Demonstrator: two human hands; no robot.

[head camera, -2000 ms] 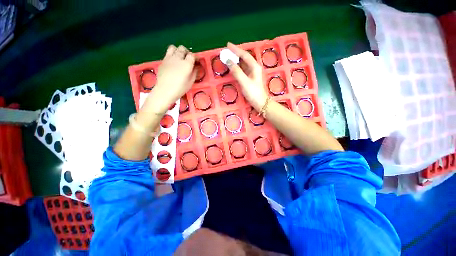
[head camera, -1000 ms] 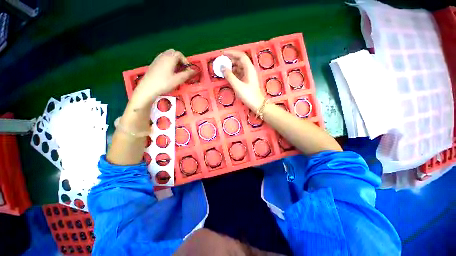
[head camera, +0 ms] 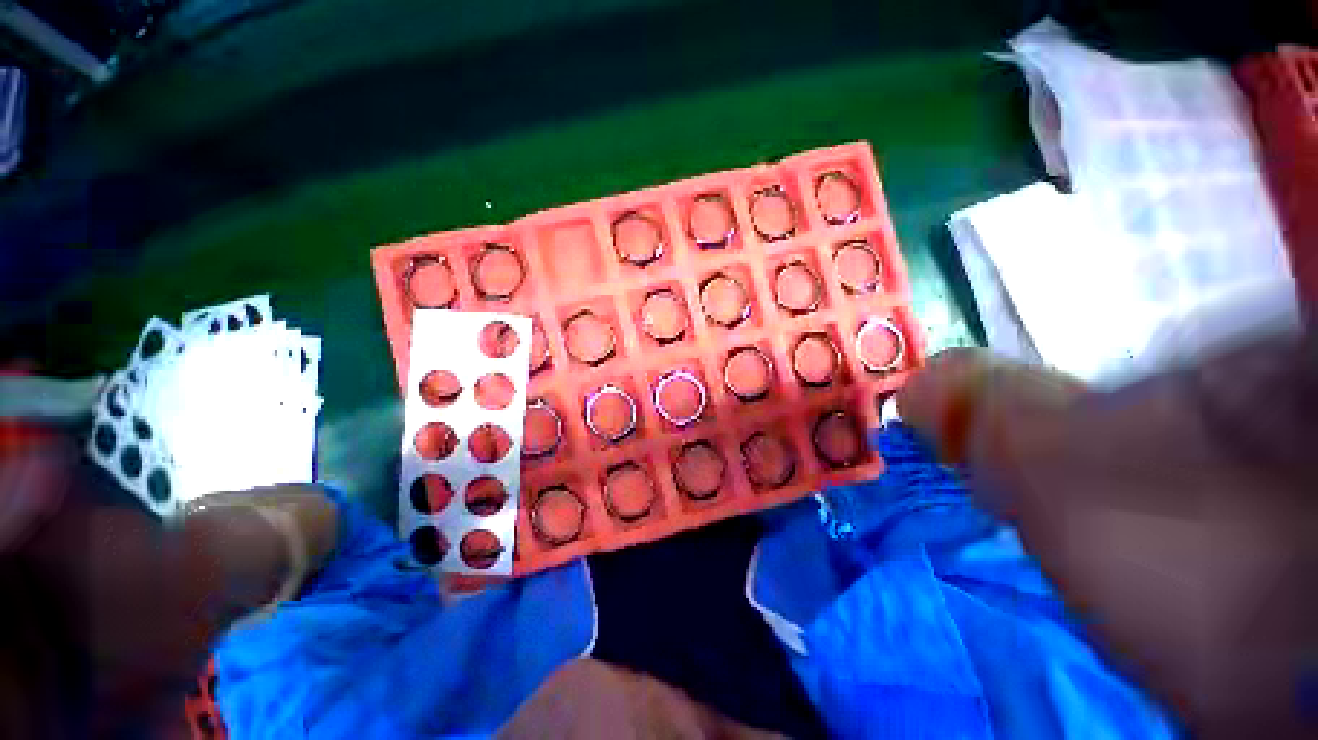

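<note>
A red tray [head camera: 568, 257] with ring-shaped parts [head camera: 638, 239] in its pockets lies before me. The third pocket from the left in the far row holds no ring. A white die-cut sheet [head camera: 463, 415] lies over the tray's left end, with red or dark showing through its holes and plain white at its far left corner. My left hand [head camera: 109, 593] and my right hand [head camera: 1171, 492] are raised close to the camera at either side, large, dark and blurred. Their fingertips and anything in them cannot be made out.
Spent die-cut sheets [head camera: 239, 412] are piled left of the tray on the green bench [head camera: 289, 159]. A white sheet stack [head camera: 1026, 275] lies right of it. Farther right is a tray under translucent film [head camera: 1171, 188], partly hidden by my right hand.
Both hands have left the tray's far side and come up near the camera. The far-row pocket near my left hand earlier now shows no ring. The die-cut sheet is now uncovered.
</note>
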